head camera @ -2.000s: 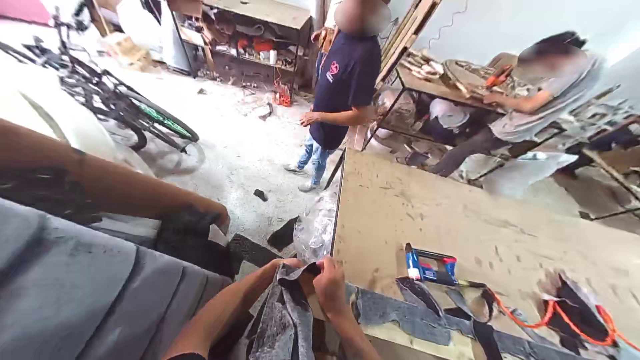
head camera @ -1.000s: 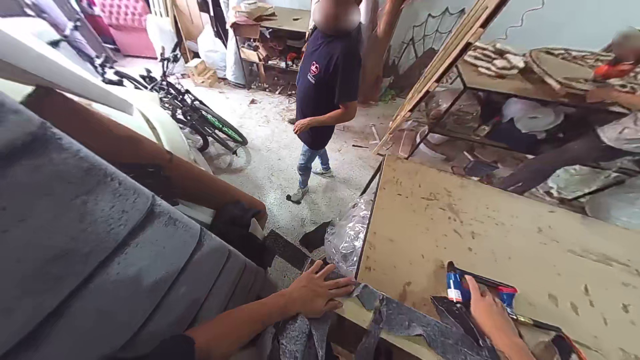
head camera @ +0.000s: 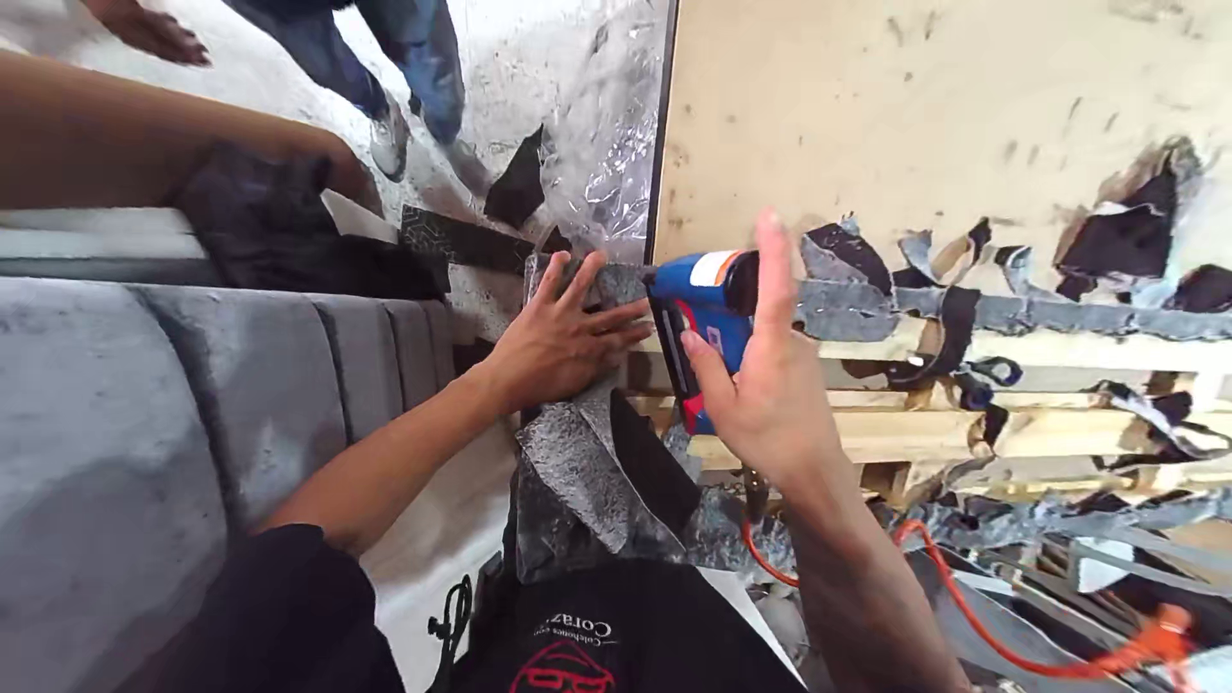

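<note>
My left hand (head camera: 568, 342) presses flat with spread fingers on grey fabric at the corner of a wooden frame (head camera: 1059, 351). My right hand (head camera: 770, 385) is around a blue pneumatic staple gun (head camera: 710, 327), its index finger stretched out along the tool. The gun's nose is close to the left fingertips, over the fabric edge. A grey fabric strip (head camera: 847, 310) runs along the frame's edge to the right. Loose grey fabric with a dark underside (head camera: 654, 462) hangs below my left hand. An orange air hose (head camera: 982, 626) curves at the lower right.
A grey channelled upholstered piece (head camera: 250, 385) stands at the left. Dark fabric scraps lie on the tan board (head camera: 924, 125) at the right. Clear plastic wrap (head camera: 602, 125) lies beside the board. A person's legs (head camera: 414, 67) are at the upper left, near a scrap on the floor (head camera: 520, 178).
The staple gun lay on the board; my right hand reached it and has brought it over to the corner by my left hand. The view has tilted down.
</note>
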